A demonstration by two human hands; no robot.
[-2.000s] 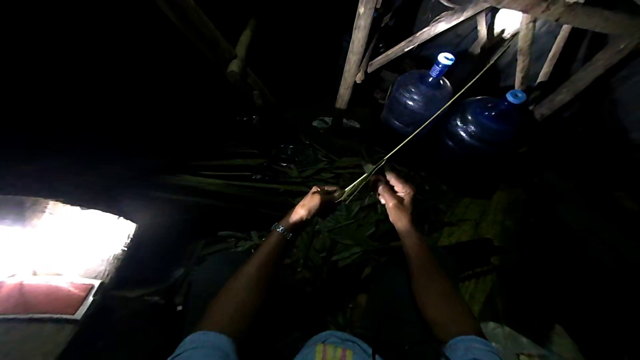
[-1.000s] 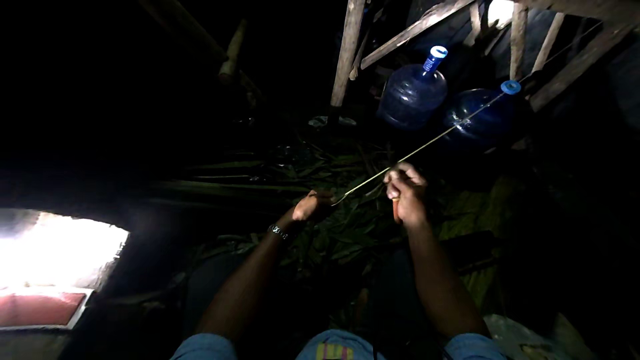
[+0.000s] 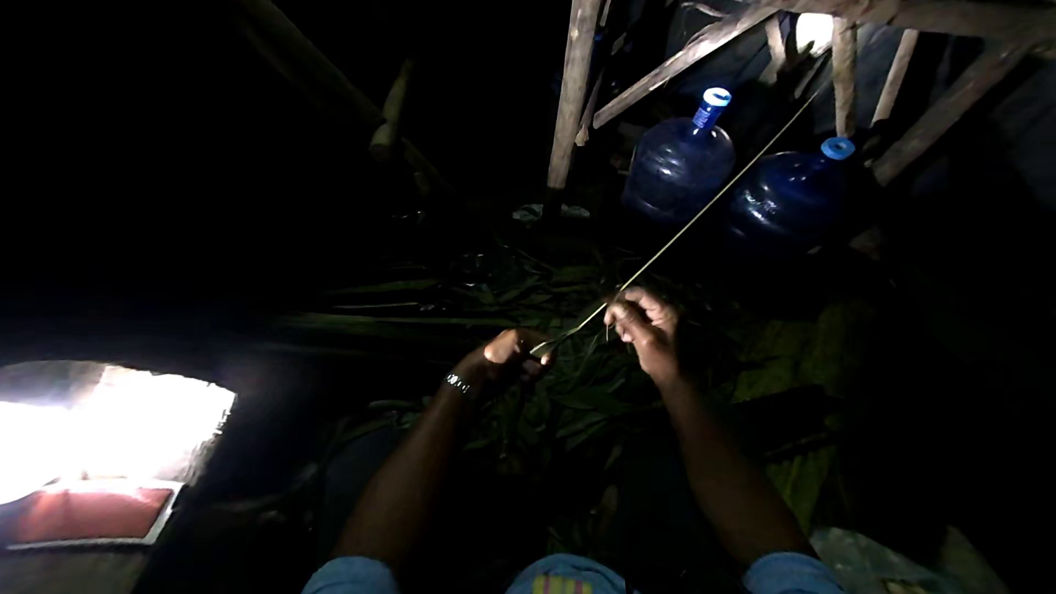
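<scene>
My left hand [image 3: 516, 353], with a metal-banded watch on its wrist, grips the lower end of a long thin pale-green plant strip [image 3: 697, 221]. From there the strip slants up to the right, past the water bottles. Higher on it, close to the strip, is my right hand [image 3: 645, 326], fingers bent and thumb near the forefinger; a thin bit hangs below those fingers. Whether it pinches the strip cannot be told. Below both hands lie loose green leaves [image 3: 590, 400] in dim light.
Two large blue plastic water bottles [image 3: 681, 169] stand beyond my right hand, among wooden poles [image 3: 572, 99]. A brightly lit opening [image 3: 157, 425] with a reddish panel [image 3: 95, 513] is at the lower left. A clear plastic bag [image 3: 874, 557] lies at the lower right.
The strip's far part has swung from across the right bottle to a steeper slant between the bottles. An orange-red thing under my right hand one second ago no longer shows.
</scene>
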